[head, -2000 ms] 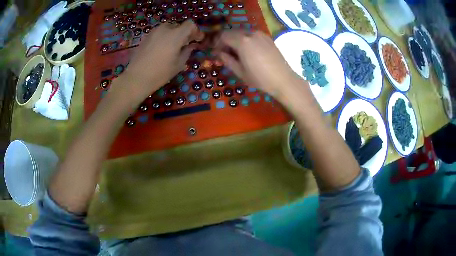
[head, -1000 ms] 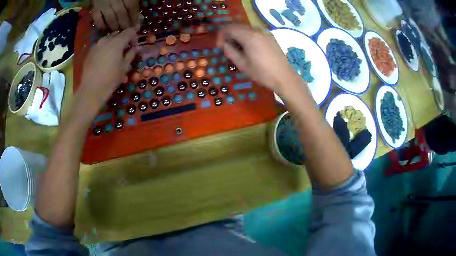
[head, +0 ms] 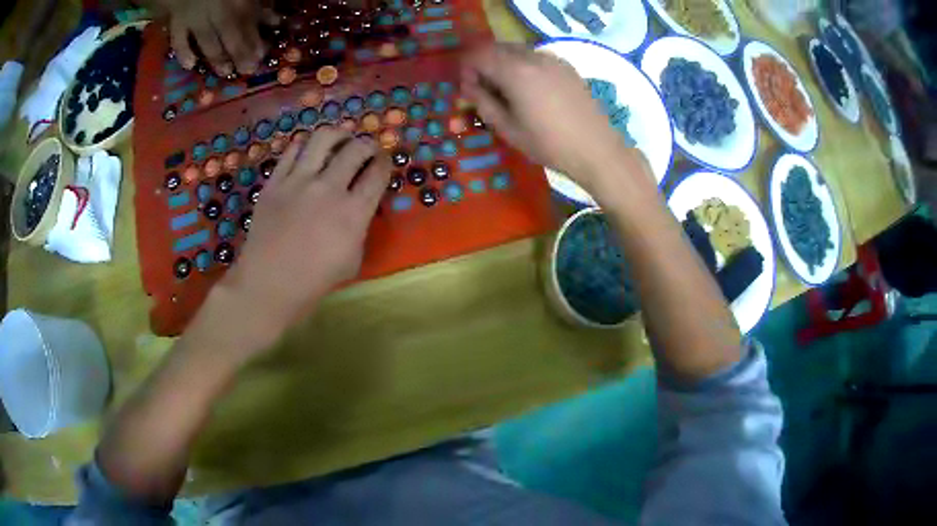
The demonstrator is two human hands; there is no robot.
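The red-orange keycap tray (head: pixel 442 238) lies in front of me with two keyboard layouts. Round orange keycaps (head: pixel 213 171) and teal keycaps sit in rows of the near layout. A few orange keycaps (head: pixel 327 75) lie between the layouts. My left hand (head: pixel 327 195) is over the middle of the near layout, fingers down on the caps; whether it holds one is hidden. My right hand (head: pixel 534 108) is above the tray's right side with thumb and fingers close together, blurred; I cannot tell if a cap is in it.
Another person's hand (head: pixel 218 33) rests on the far layout. Plates of blue (head: pixel 699 101), orange (head: pixel 783 92) and teal caps stand right. A bowl of teal-grey caps (head: pixel 596 269) sits near my right forearm. A white tub (head: pixel 51 372), gloves (head: pixel 90 211) and bowls are left.
My left hand has moved right and nearer, onto the near layout. My right hand stays over the tray's right side. The other person's hand is now visible at the far layout.
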